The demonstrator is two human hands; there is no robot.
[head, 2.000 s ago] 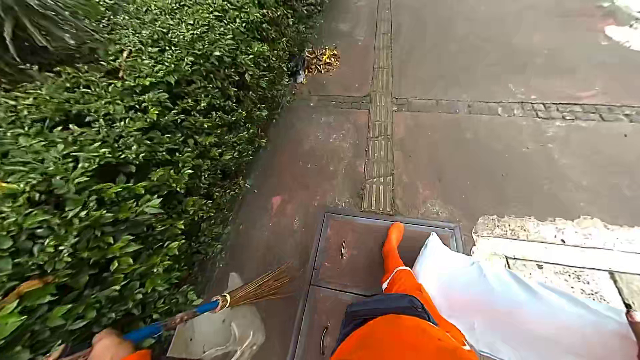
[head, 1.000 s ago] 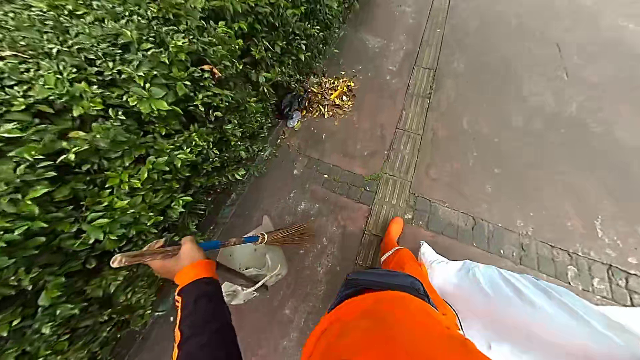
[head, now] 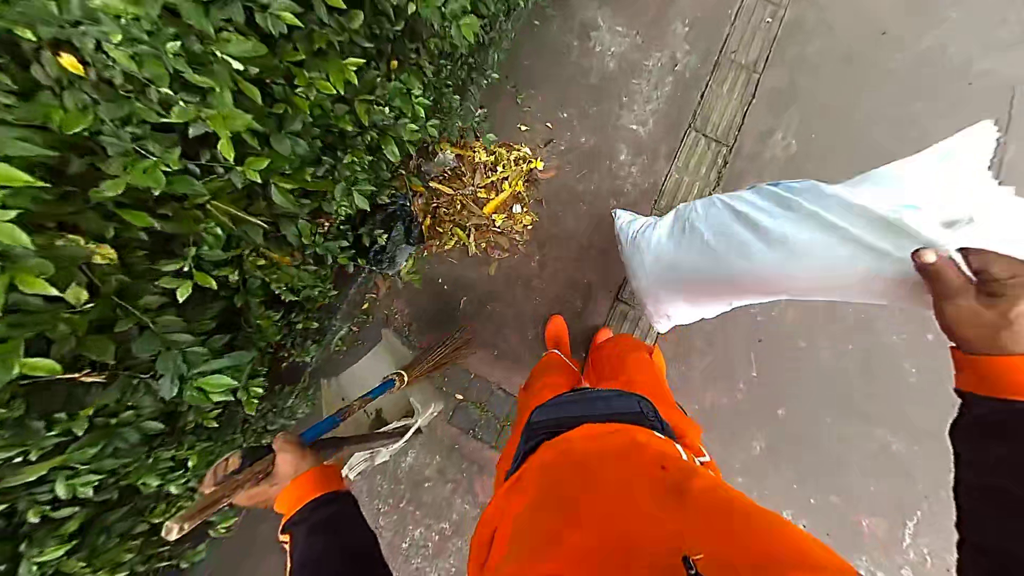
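My left hand [head: 264, 472] grips the blue-and-wood handle of a twig broom [head: 372, 392] together with a second wooden handle beneath it. That second handle runs to a pale dustpan-like scoop [head: 368, 376], over which the bristles lie; a white plastic strip [head: 392, 444] hangs at its side. On the right, my right hand [head: 976, 296] is closed on the gathered end of a white sack [head: 768, 248], which hangs out over the pavement. A pile of yellow and brown leaves [head: 480, 196] lies at the hedge's foot, with a dark plastic bag [head: 392, 232] beside it.
A dense green hedge [head: 176, 200] lines the left side. A strip of ribbed paving tiles [head: 712, 112] crosses the reddish-grey pavement [head: 832, 416]. My orange boots [head: 558, 334] stand near the strip, below the leaf pile.
The leaf pile is nearer to me than before. My right hand has come into view holding the sack, which lay lower at my right side earlier. My left hand still holds the broom.
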